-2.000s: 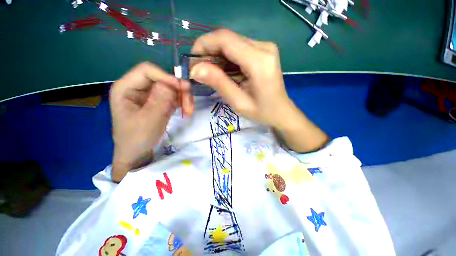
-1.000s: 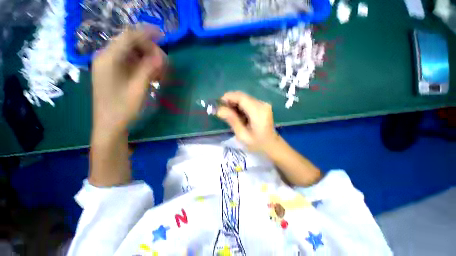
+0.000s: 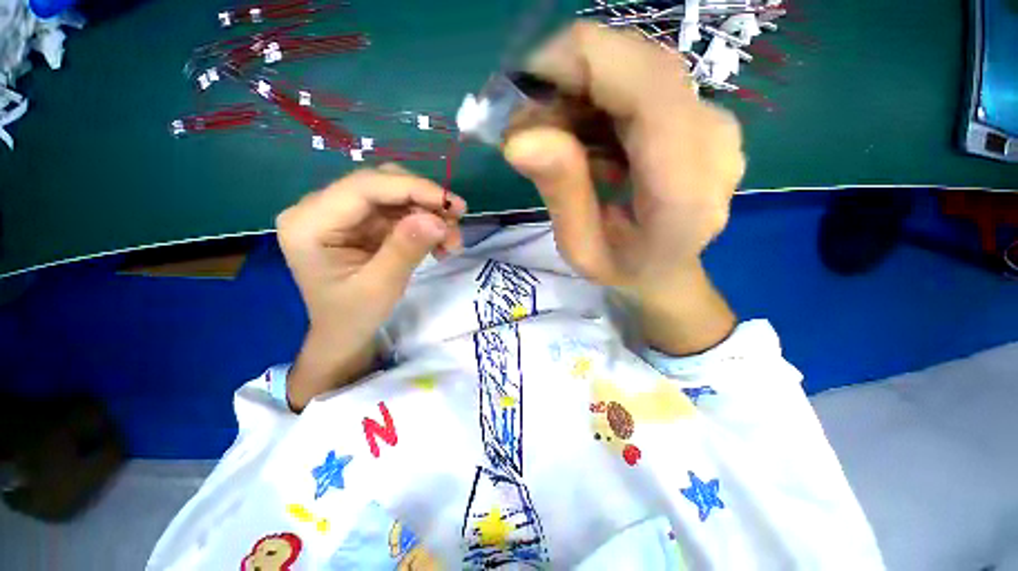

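My left hand (image 3: 363, 240) pinches a thin red lead (image 3: 449, 176) with a small dark end at the fingertips. My right hand (image 3: 636, 156) is raised just to the right and holds a blurred, shiny silver hand tool (image 3: 499, 108) with a white patch at its front. The lead stands upright from my left fingertips towards the tool; whether they touch is unclear. More red leads (image 3: 299, 112) with small white ends lie in bundles on the dark green table (image 3: 145, 78), beyond my left hand.
A crossed pile of assembled pieces (image 3: 726, 56), with grey rods, white tags and red tails, lies behind my right hand. A digital scale (image 3: 991, 84) is at the right edge. White strips (image 3: 28, 56) lie at the far left. The curved table edge runs before me.
My left hand has come down from near the left blue tray to the table's front edge and now pinches a red lead. The view has tilted down, and my right hand with the tool appears larger.
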